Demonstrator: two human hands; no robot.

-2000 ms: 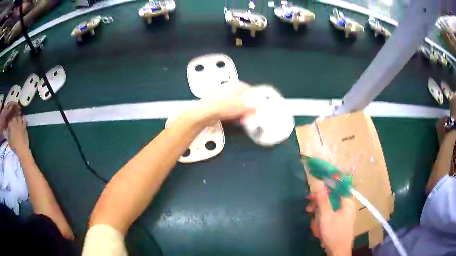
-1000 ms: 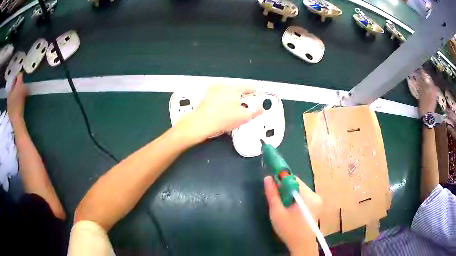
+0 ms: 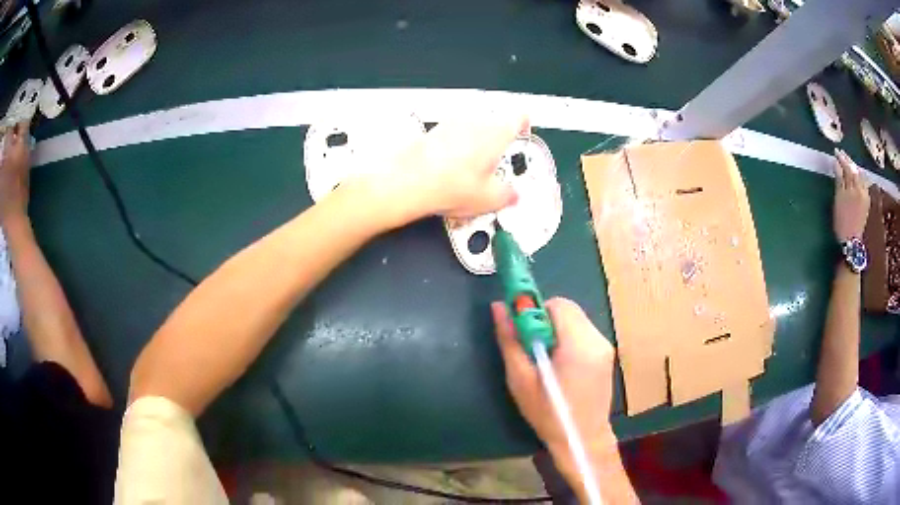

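An off-white plastic cover with dark holes lies on the green bench below the white strip. My left hand lies over it with fingers on its surface and hides its upper left part. A second cover lies to the left, partly under my left hand and wrist. My right hand is closed around the green glue gun. The gun's nozzle points at the cover's lower middle, close to or touching it. A pale glue stick runs from the gun's back.
A glue-spotted cardboard sheet lies right of my hands, below a grey post. Another cover lies on the far conveyor. More covers lie upper left. Black cables run at left and along the front edge. Neighbours' arms show at both sides.
The cover under my left hand has turned, with its round hole now lower left. The gun has moved slightly left and up with it. The view has shifted downward.
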